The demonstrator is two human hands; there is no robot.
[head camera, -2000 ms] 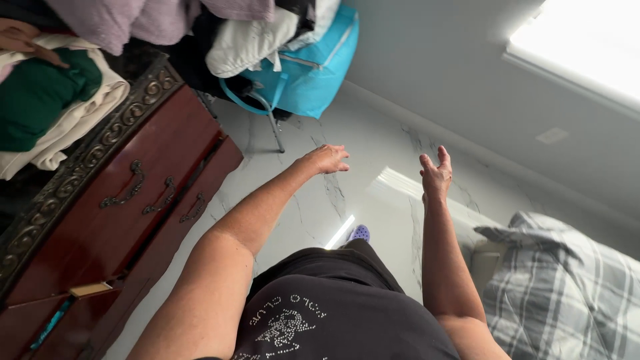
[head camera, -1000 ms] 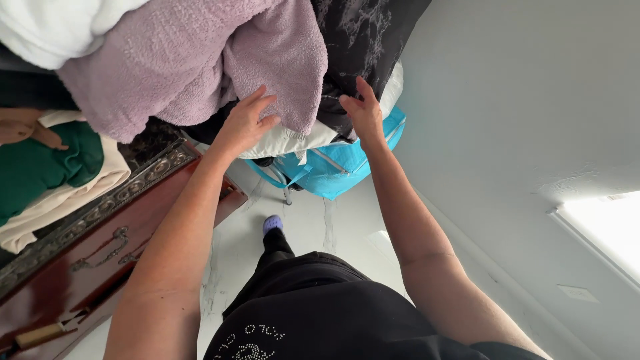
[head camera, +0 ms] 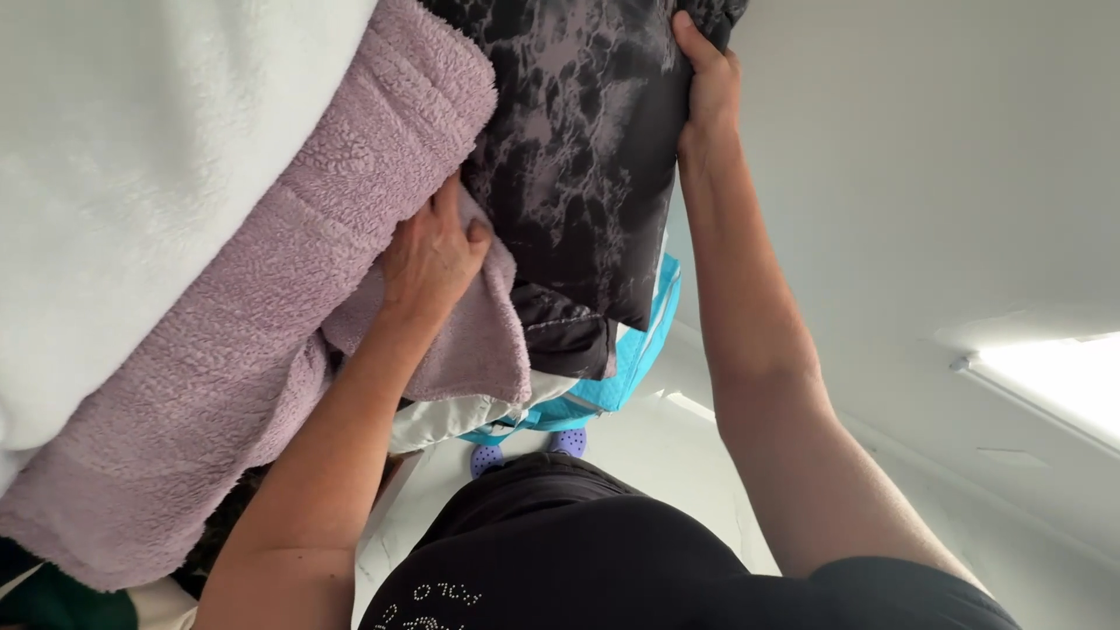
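Note:
My left hand point(head camera: 433, 254) reaches under the folded edge of a mauve fleece blanket point(head camera: 306, 210), its fingertips partly hidden; whether it grips the fabric I cannot tell. My right hand point(head camera: 713, 83) holds the right edge of a black fabric with a mauve marbled pattern point(head camera: 560, 131), thumb on the near side and fingers out of sight behind. Left of the mauve blanket lies a thick white fleece blanket point(head camera: 149, 157). Below the marbled fabric show a pale satin cloth point(head camera: 464, 416) and a light blue bag point(head camera: 643, 359).
A plain wall point(head camera: 919, 192) rises close to my right arm, with a bright window point(head camera: 1059, 376) in it. Dark green cloth point(head camera: 70, 604) shows at the lower left. My feet, in purple clogs point(head camera: 569, 440), stand on the marbled floor point(head camera: 682, 464) beneath the pile.
Both hands have moved up and into the pile. The right one has taken hold of the marbled fabric; the left one has gone under the mauve blanket's fold. The view has moved closer to the pile.

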